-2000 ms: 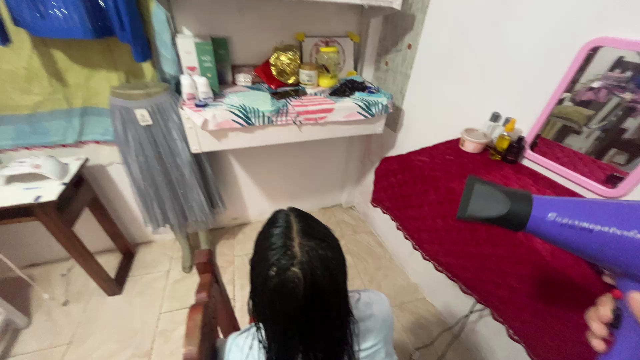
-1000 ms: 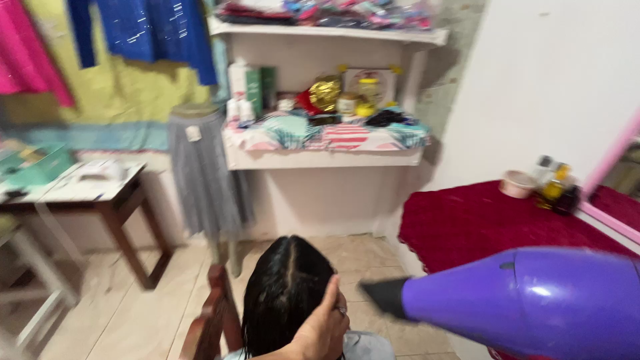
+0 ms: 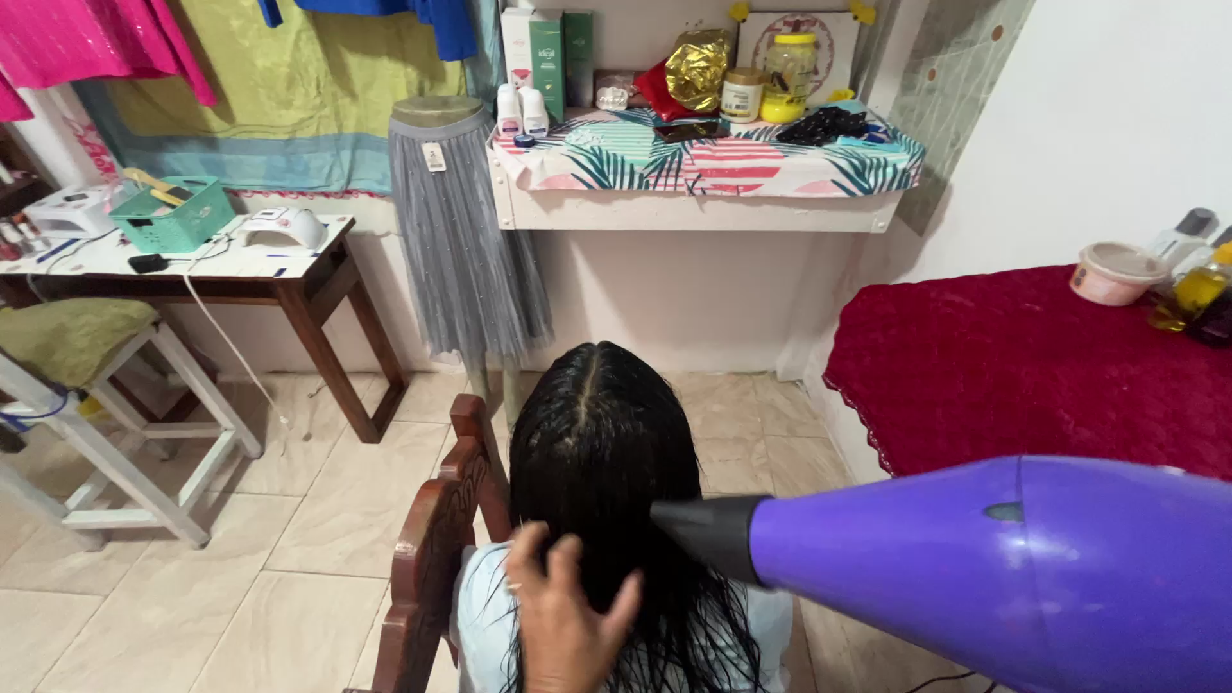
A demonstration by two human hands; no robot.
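Note:
A purple hair dryer (image 3: 895,549) with a black nozzle comes in from the right, its nozzle end beside a seated person's wet, dark, center-parted hair (image 3: 606,443). The dryer's handle and my right hand are out of view. My left hand (image 3: 568,616) is at the back of the hair, fingers spread and curved, slightly blurred, with a ring on one finger. It touches or nearly touches the strands and grips nothing that I can make out. The person wears a light blue top (image 3: 481,587) and sits on a carved wooden chair (image 3: 423,549).
At the right, a red cloth-covered table (image 3: 1001,375) holds a pink tub (image 3: 1116,272) and bottles. Ahead, a white shelf (image 3: 693,210) bears jars and boxes. A skirt on a mannequin (image 3: 462,241), a desk (image 3: 327,260) and a white stool (image 3: 183,414) stand left.
The left hand, out of view two seconds ago, was at the right side of the head one second ago and is now lower, behind the hair. The dryer has come to the hair.

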